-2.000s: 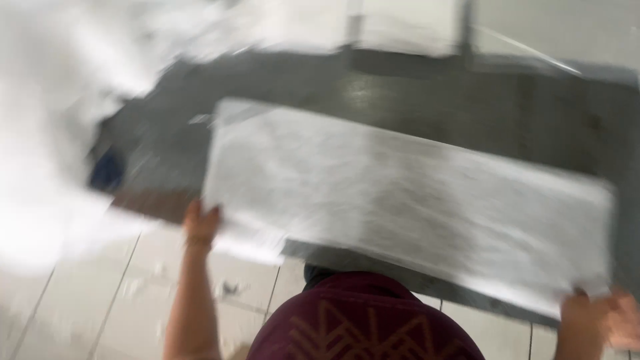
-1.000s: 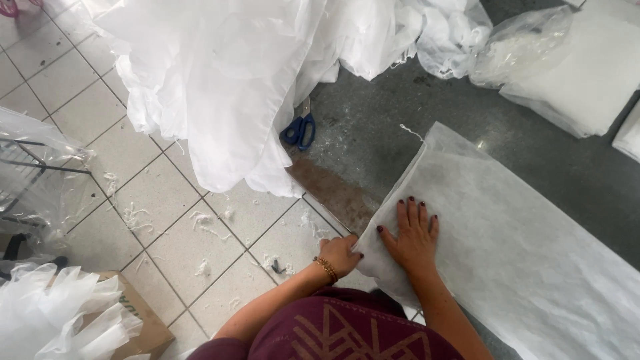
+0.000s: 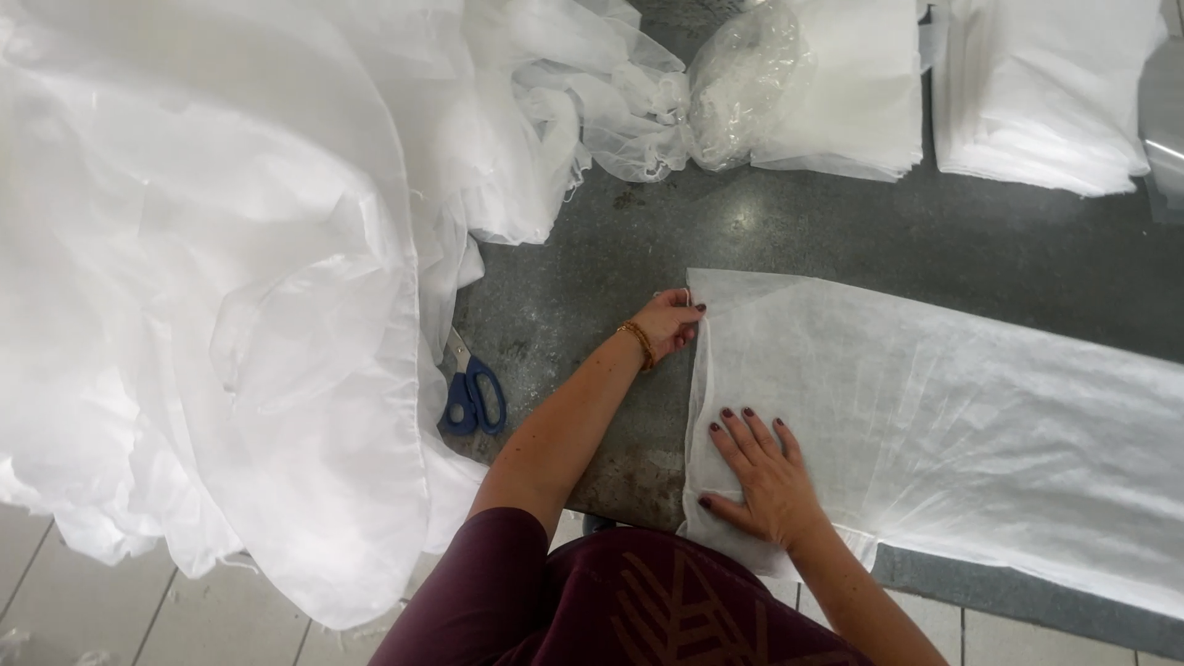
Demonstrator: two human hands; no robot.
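Observation:
A long folded piece of sheer white fabric (image 3: 999,435) lies across the grey table (image 3: 592,268), its near edge hanging over the front. My left hand (image 3: 671,324), with a beaded bracelet at the wrist, pinches the fabric's left edge close to its far corner, where a thread shows by the fingers. Lower down, my right hand (image 3: 763,476) rests flat on the fabric near that same edge, fingers spread. Blue-handled scissors (image 3: 474,393) lie on the table left of my left forearm, their blades partly hidden by white fabric.
A large heap of white fabric (image 3: 305,370) covers the left side and hangs off the table. Along the back are a clear plastic bag (image 3: 745,88) and two stacks of folded white fabric (image 3: 851,92), (image 3: 1036,92). Floor tiles (image 3: 74,592) show below the table's front edge.
My left hand has moved from the fabric's near corner up its left edge. Two seconds ago both hands held the piece by its ends; now my right hand lies flat on it. The view has turned.

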